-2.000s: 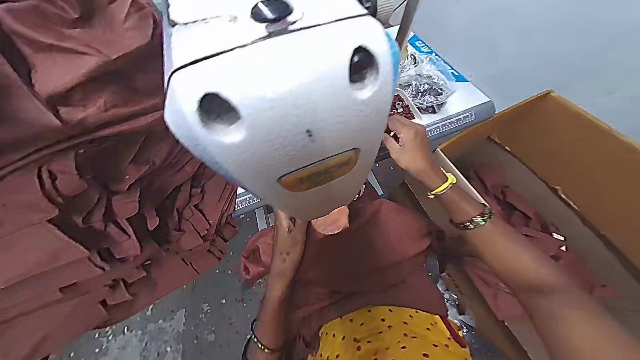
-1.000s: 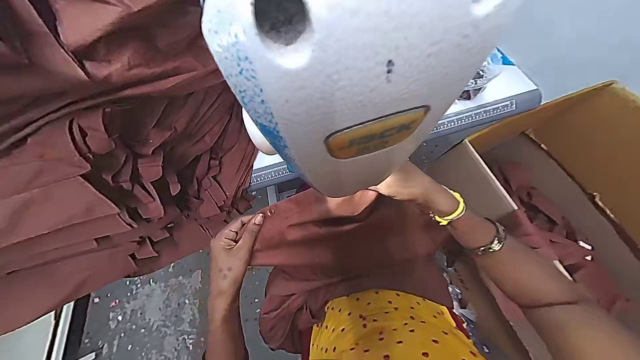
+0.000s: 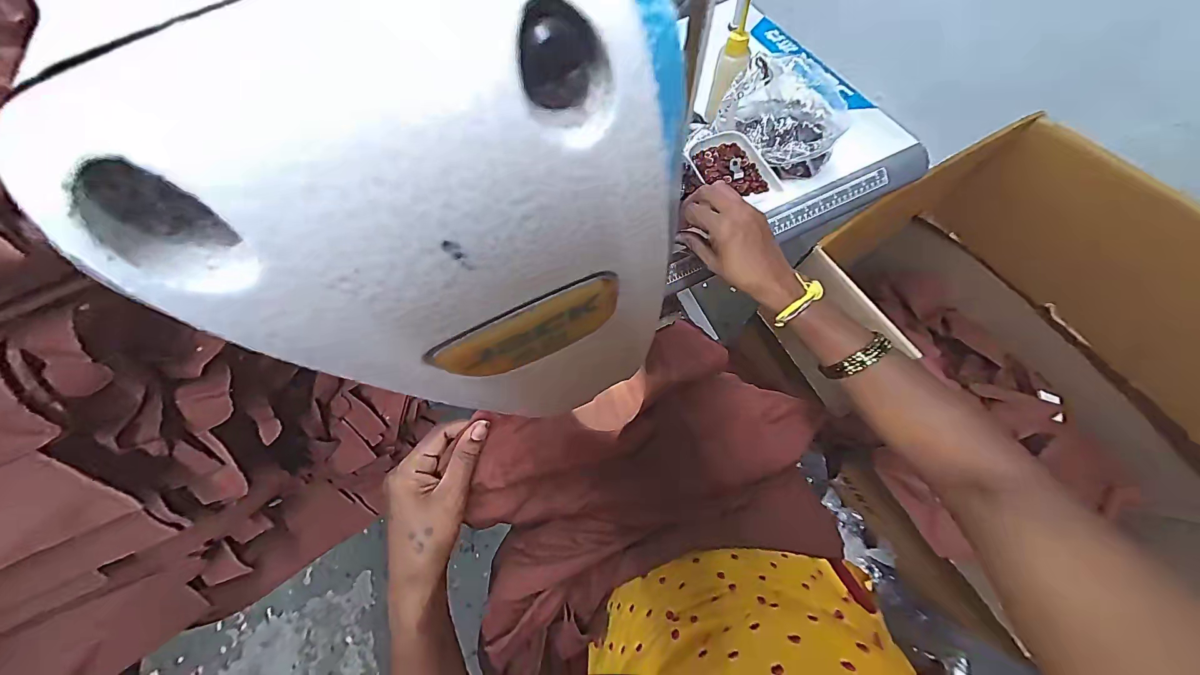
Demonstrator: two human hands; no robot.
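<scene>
The white head of a Jack sewing machine [image 3: 375, 206] fills the upper left and hides its needle area. Below it, my left hand [image 3: 436, 478] pinches the edge of a reddish-brown fabric piece [image 3: 637, 459] between thumb and fingers. That fabric drapes down over my lap. My right hand [image 3: 736, 239] is off the fabric, by the near edge of a small white tray of dark red buttons [image 3: 727, 169]; its fingertips are partly hidden and I cannot tell whether they hold anything.
A clear plastic bag [image 3: 787, 117] and a yellow-capped bottle [image 3: 731, 66] stand on the machine table [image 3: 872, 150]. Layered brown fabric pieces [image 3: 309, 497] hang at the left. An open cardboard box [image 3: 1097, 197] with brown fabric inside is at the right.
My right hand has left the fabric beneath the machine head and moved to the button tray. My left hand still holds the fabric edge. The view has shifted.
</scene>
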